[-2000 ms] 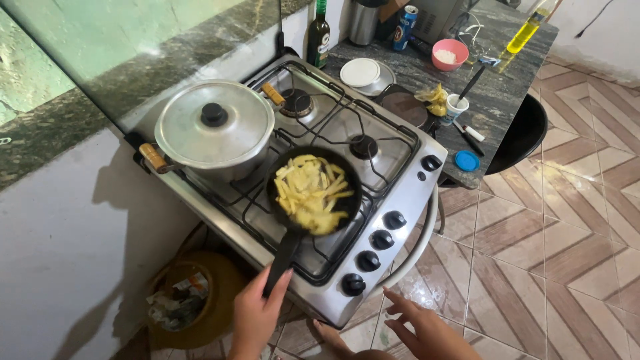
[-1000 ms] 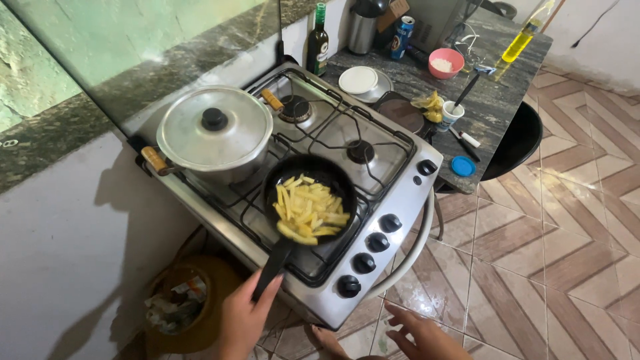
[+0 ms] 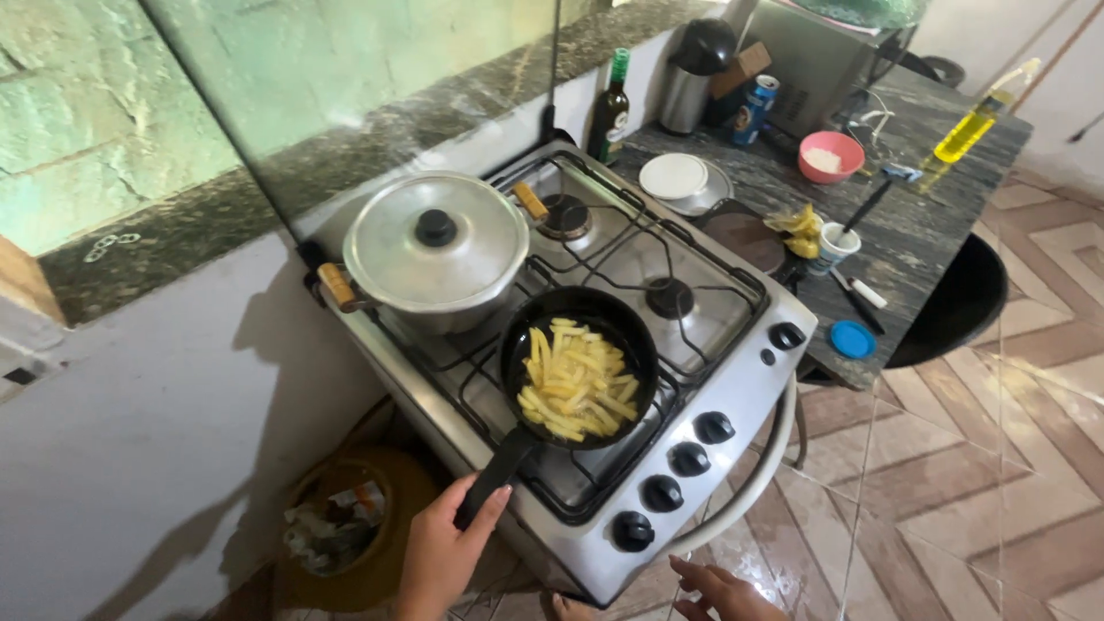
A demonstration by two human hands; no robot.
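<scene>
My left hand [image 3: 447, 545] grips the black handle of a frying pan [image 3: 649, 345], which rests on the front-left grate of a gas stove [image 3: 552, 552]. Cut potato fries [image 3: 576, 379] lie in shiny oil inside it. My right hand [image 3: 726, 593] hangs with fingers apart near the oven door handle [image 3: 759, 492], holding nothing. Behind the pan, at its upper left, a lidded aluminium pot [image 3: 388, 250] with wooden handles stands on the stove.
On the dark stone counter right of the stove are a green-capped bottle [image 3: 611, 112], a blue can [image 3: 755, 110], a pink bowl [image 3: 831, 158], a white cup [image 3: 835, 248], a knife [image 3: 858, 302] and a blue lid [image 3: 852, 340]. A raised glass stove cover [image 3: 362, 103] stands behind.
The fries have shifted from heaped and blurred to spread across the pan. My left hand stays on the handle; my right hand remains beside the stove's front.
</scene>
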